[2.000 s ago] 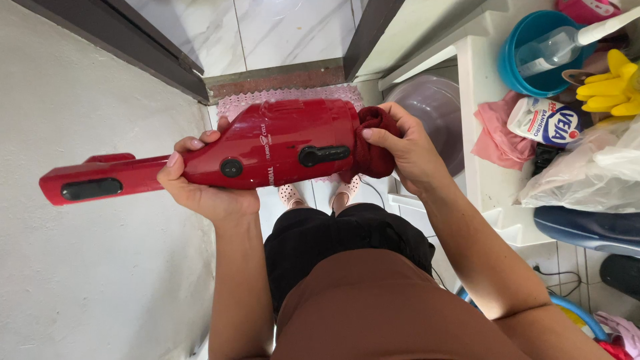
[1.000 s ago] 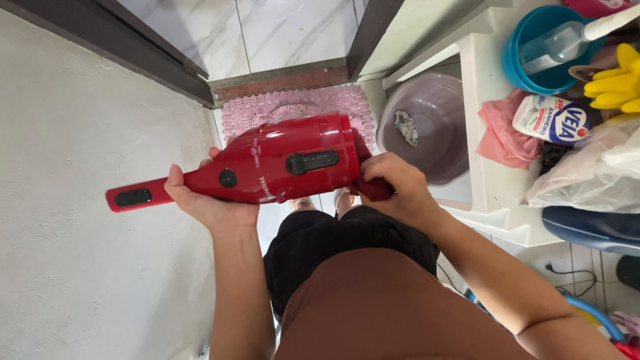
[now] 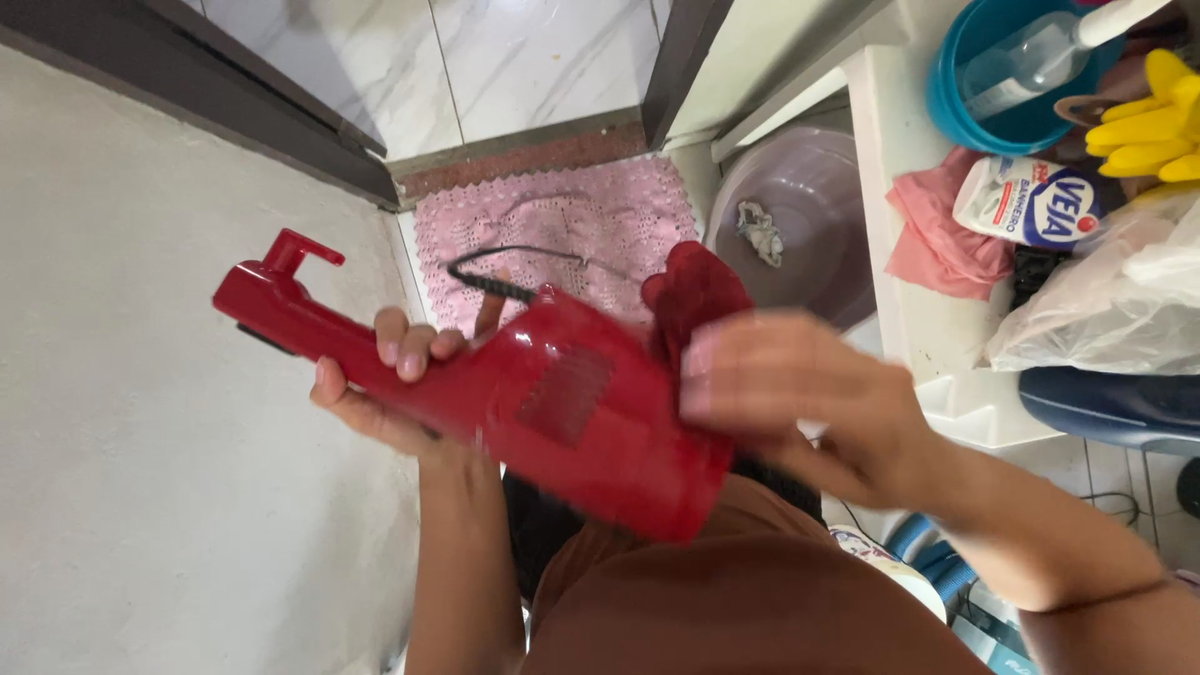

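A red handheld vacuum cleaner body [image 3: 600,412] lies slanted across the middle, its narrow handle up to the left and its wide end down to the right. Around the handle my left hand [image 3: 394,375] is closed. A black power cord [image 3: 497,284] comes out of its upper side, and a vent grille faces up. At the wide end my right hand [image 3: 806,403], blurred by motion, has a dark red cloth [image 3: 698,291] against its fingers; part of the cloth hangs beyond them.
Below lies a pink crocheted mat [image 3: 562,206] by the doorway. A grayish basin [image 3: 816,234] holds a crumpled cloth. On the right, a white sink [image 3: 919,328] bears a teal bucket [image 3: 937,103], a cleaner bottle [image 3: 1022,202], yellow gloves [image 3: 1148,131] and a pink cloth [image 3: 942,234]. A wall borders the left.
The vacuum body has been turned over: its side with the black latch faced up before, and now the grille and cord side shows. Its wide end has tilted down toward my body.
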